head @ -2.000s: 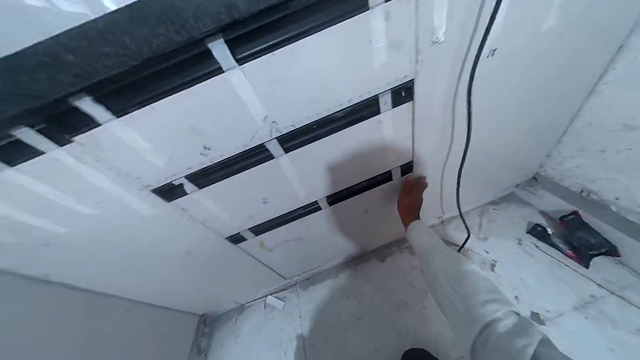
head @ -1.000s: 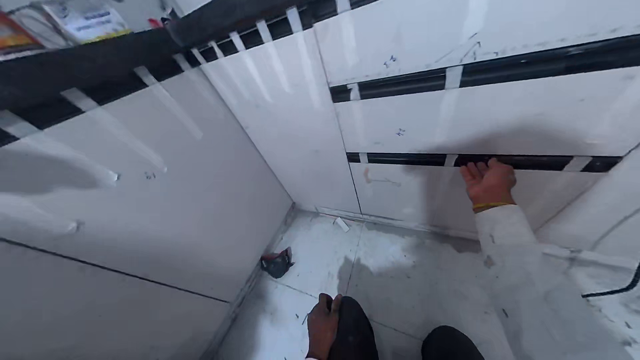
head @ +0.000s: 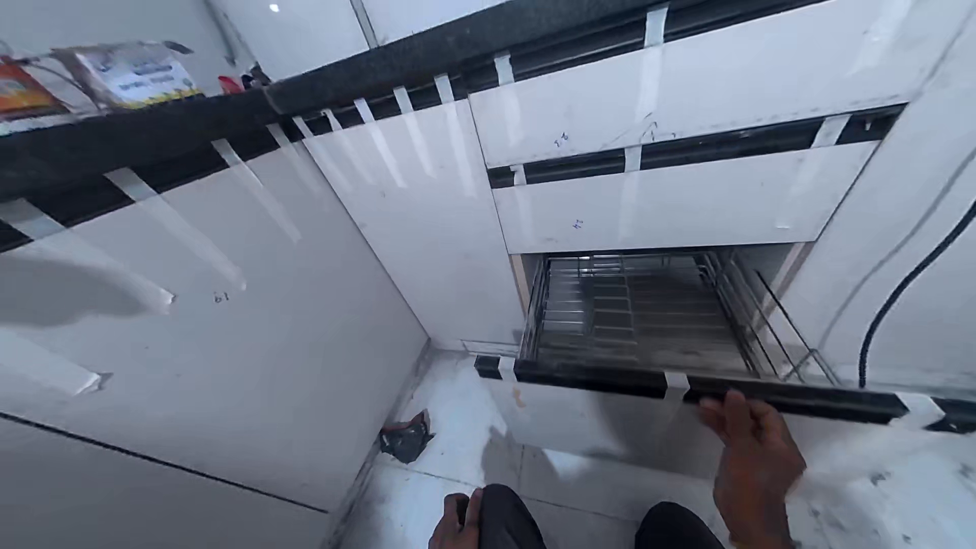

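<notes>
The lowest drawer is pulled out, its white front edged along the top by a black handle profile with strips of tape. My right hand has its fingers hooked over that profile, right of the middle tape strip. Inside the drawer a metal wire basket shows, blurred in part. Two more white drawer fronts above it are closed, with tape across their black profiles. My left hand rests beside my dark-clad left knee at the bottom edge, away from the drawer, its fingers bent and partly hidden.
A white cabinet panel with tape strips stands at the left, under a dark countertop bearing packets. A crumpled dark bag lies on the dusty tiled floor near the corner. A black cable hangs at the right.
The lowest drawer, closed one second ago with my right hand at its profile, is now out toward me. My right hand has come nearer with it. The view swung left after the first frame.
</notes>
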